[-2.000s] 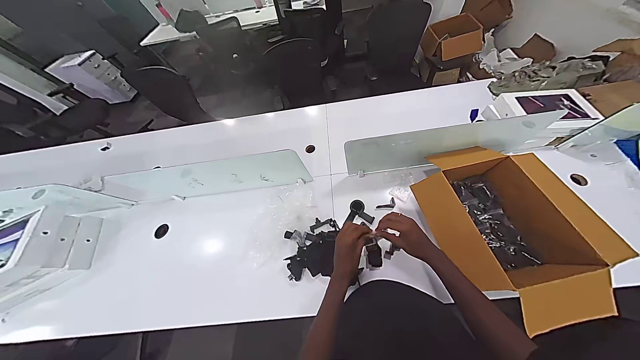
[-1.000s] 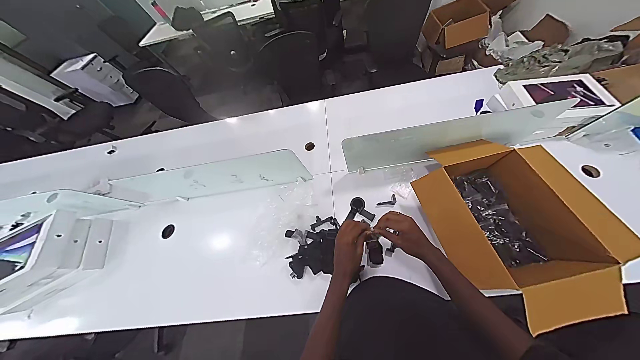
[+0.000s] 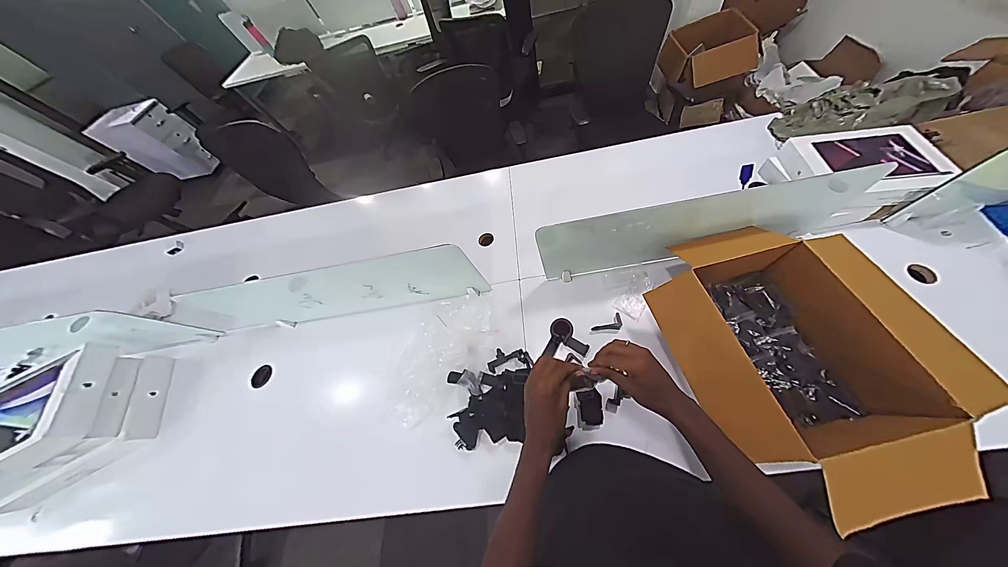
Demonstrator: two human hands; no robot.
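My left hand [image 3: 549, 387] and my right hand [image 3: 632, 372] meet at the fingertips over the white desk [image 3: 339, 465]. A small, partly clear item [image 3: 583, 379] is pinched between them; it is too small to identify. Left of my left hand lies a pile of black plastic parts [image 3: 492, 405], partly hidden by that hand. Beyond my fingers is a black part with a round end [image 3: 561, 329], and a small angled black part [image 3: 608, 324] lies to its right. A black block-shaped part [image 3: 589, 409] rests just below my hands.
An open cardboard box [image 3: 890, 346] on the right holds several black parts in clear plastic. Clear plastic bags [image 3: 449, 354] lie left of the pile. Low glass partitions [image 3: 339, 287] cross the desk. White boxes [image 3: 146, 398] stand at the left. Dark office chairs [image 3: 465, 110] are behind.
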